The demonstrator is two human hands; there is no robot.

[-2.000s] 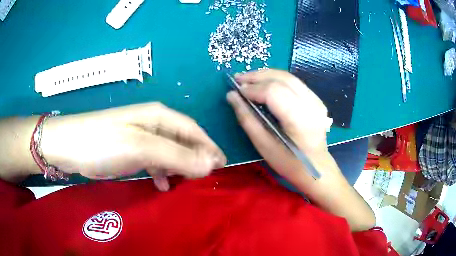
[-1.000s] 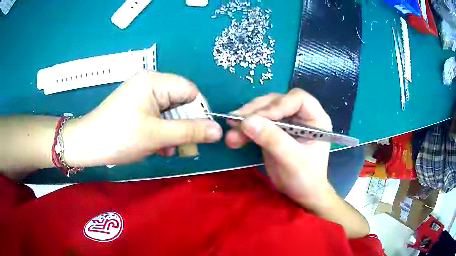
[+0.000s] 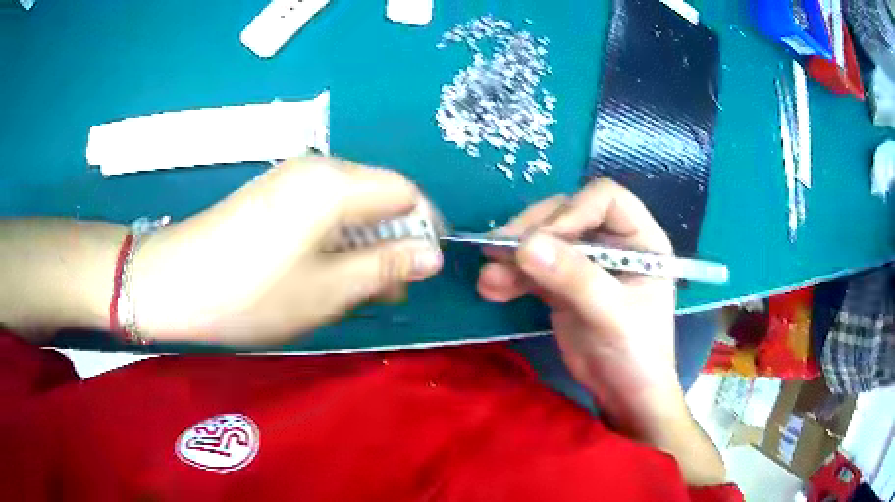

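My left hand (image 3: 285, 257) is shut on a white watch strap (image 3: 391, 231), bunched between thumb and fingers, its end at the fingertips; the hand is a little blurred. My right hand (image 3: 601, 265) holds silver tweezers (image 3: 628, 259) with round holes in the handle. The tweezer points reach the strap's end; whether they hold a small part I cannot tell. A loose pile of tiny silver-grey metal inserts (image 3: 499, 90) lies on the green table above my hands.
White straps (image 3: 201, 135) lie at left, another strap (image 3: 283, 24) above. A black ribbed mat (image 3: 656, 123) lies right of the pile. Spare tweezers (image 3: 791, 147), a blue bin (image 3: 793, 27) and a red bin (image 3: 840, 71) are farther right. The table edge (image 3: 393, 348) runs below my hands.
My left hand has come up from the table edge holding a strap. My right hand has moved from just below the pile, bringing the tweezers level to the strap's end. The view has shifted slightly.
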